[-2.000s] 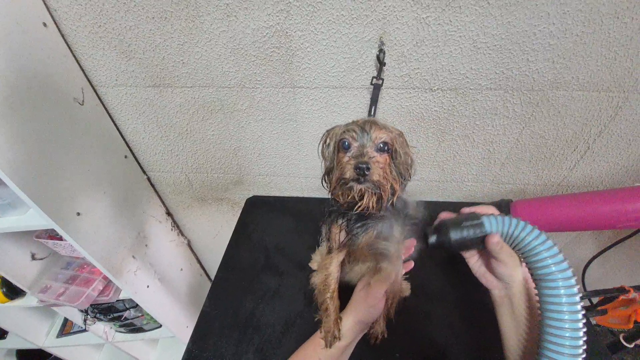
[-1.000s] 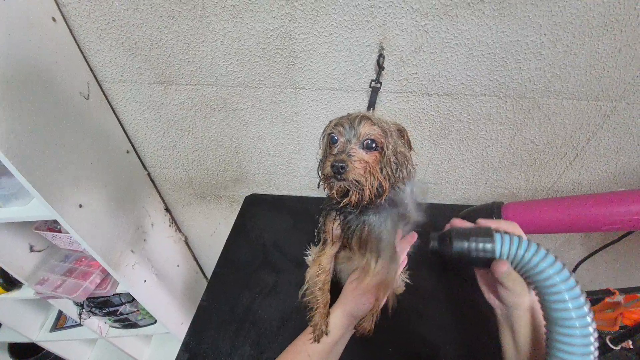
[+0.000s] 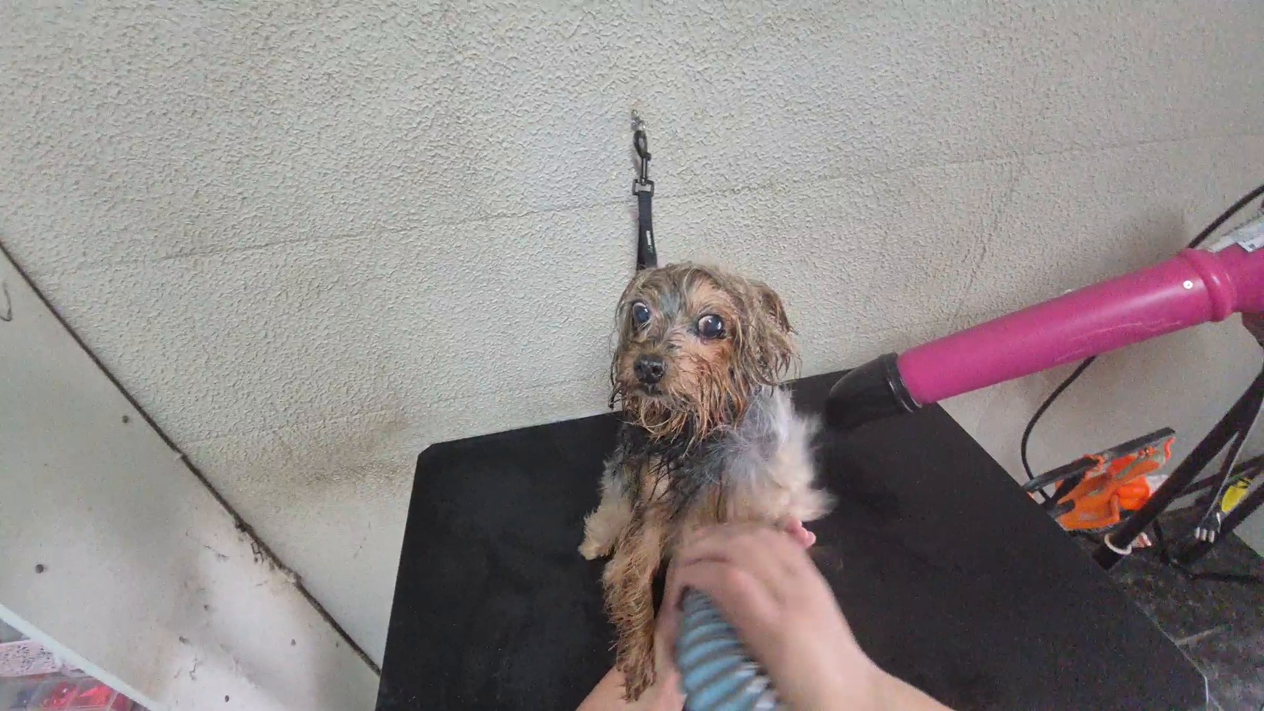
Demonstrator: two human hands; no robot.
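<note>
A small wet dog (image 3: 681,395), its tan and grey fur partly fluffed at the shoulder, is upright on a black table (image 3: 494,553) and faces me. My right hand (image 3: 760,583) is wrapped around the end of a ribbed blue hose (image 3: 721,657), close to the dog's chest; the nozzle is hidden. Behind it, my left hand (image 3: 632,686) is mostly covered by the hose and right hand, with fingertips showing at the dog's side, supporting its body. A black strap with a metal clip (image 3: 645,212) hangs on the wall behind the dog's head.
A pink dryer tube with a black nozzle (image 3: 1066,326) reaches over the table's right back corner. Right of the table are an orange object (image 3: 1111,489), black stand legs (image 3: 1200,474) and a cable. A white panel (image 3: 148,513) and shelf items (image 3: 59,691) lie at left.
My right hand has brought the hose leftward, from beside the dog to in front of its chest. The dog has shifted its body and head. The view has moved noticeably.
</note>
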